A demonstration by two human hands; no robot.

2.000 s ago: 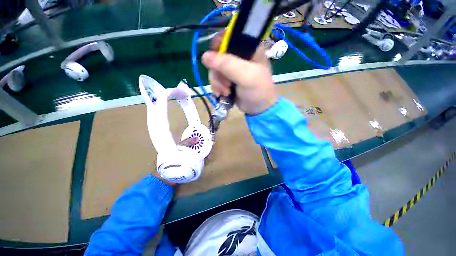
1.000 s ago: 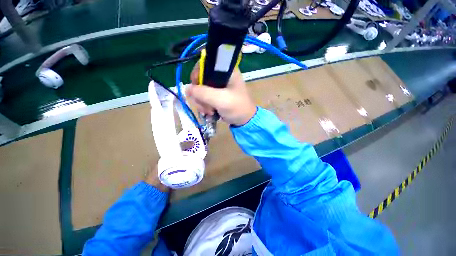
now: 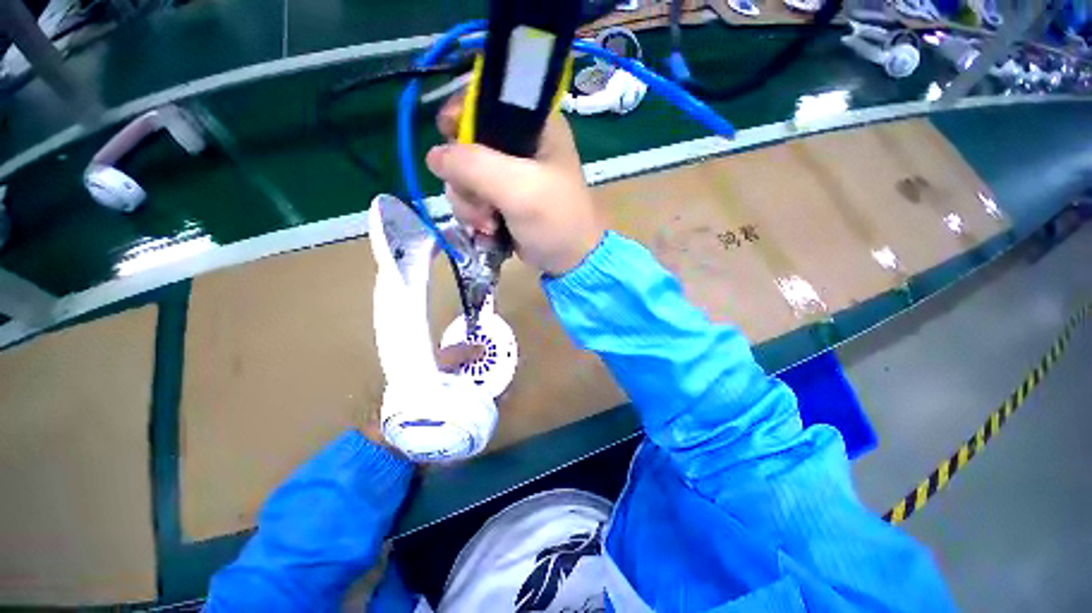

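White headphones [image 3: 405, 323] stand over the cardboard mat, the near ear cup [image 3: 438, 419] towards me. The slotted speaker cover [image 3: 481, 357] shows on the other cup. My right hand [image 3: 515, 192] is shut on the black and yellow automatic screwdriver [image 3: 525, 78]. Its silver nose [image 3: 477, 287] points down at the cover's upper edge; I cannot tell whether it touches. My left hand [image 3: 457, 356] is mostly hidden behind the headphones; a fingertip shows at the cover, and the hand holds the headphones from below.
A blue hose [image 3: 411, 144] loops beside the screwdriver. Cardboard mats [image 3: 719, 252] lie along the bench. Other headphones [image 3: 116, 183] lie on the green belt [image 3: 287, 132] beyond the pale rail. A blue bin [image 3: 829, 401] is below the bench edge at right.
The screwdriver has moved from the cup's right side to the cover's upper edge. The headphones have tilted slightly, and the cover now shows more fully.
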